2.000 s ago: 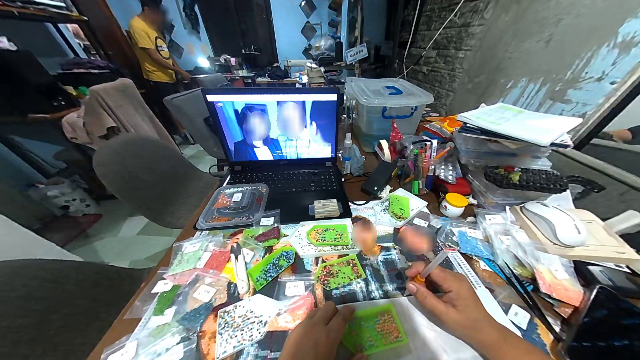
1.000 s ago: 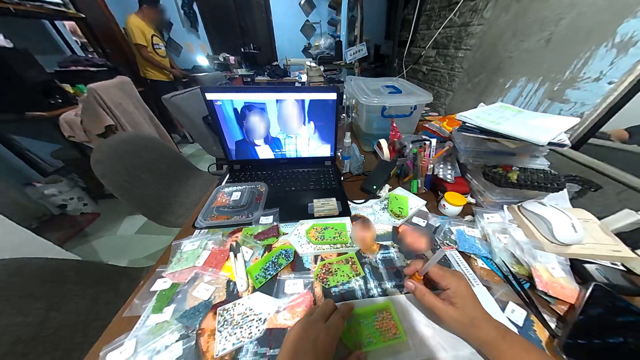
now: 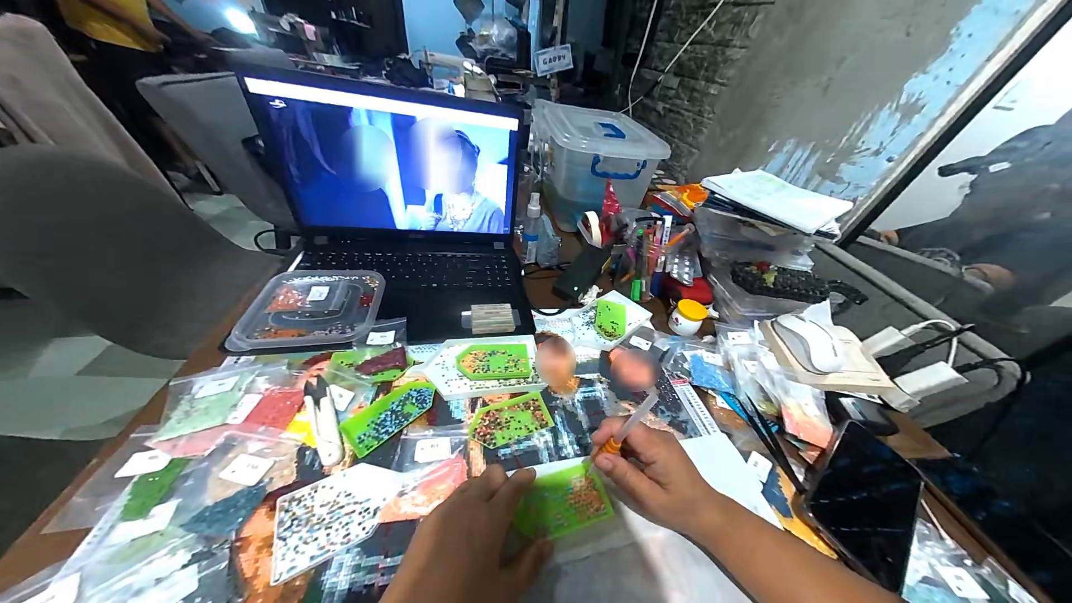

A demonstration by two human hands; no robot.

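Observation:
My left hand [image 3: 481, 532] rests at the left edge of a green bead tray [image 3: 563, 501], its fingers on the rim. Small orange-brown beads lie in that tray. Between thumb and fingers my right hand [image 3: 649, 469] pinches a diamond-painting pen [image 3: 628, 425] with a clear barrel and orange end, its lower end over the tray's upper right corner. White sheet material [image 3: 636, 569] lies beneath both. Beyond are more green trays with beads, among them one with dark blue beads [image 3: 389, 417], one with brown beads [image 3: 512, 419] and one on a white tray [image 3: 494, 362]. A picture canvas [image 3: 574, 419] is partly covered.
A laptop [image 3: 402, 276] stands behind, beside a lidded plastic container [image 3: 308, 310]. Bead packets [image 3: 243, 469] and a white tray of mixed beads [image 3: 331, 519] lie left. Tweezers [image 3: 775, 444], a phone [image 3: 863, 502] and a computer mouse [image 3: 808, 342] are right. A person in yellow stands far back left.
The view has moved closer and tilted down. My right hand has brought the pen over the green tray's upper right corner. The picture on the laptop screen has changed.

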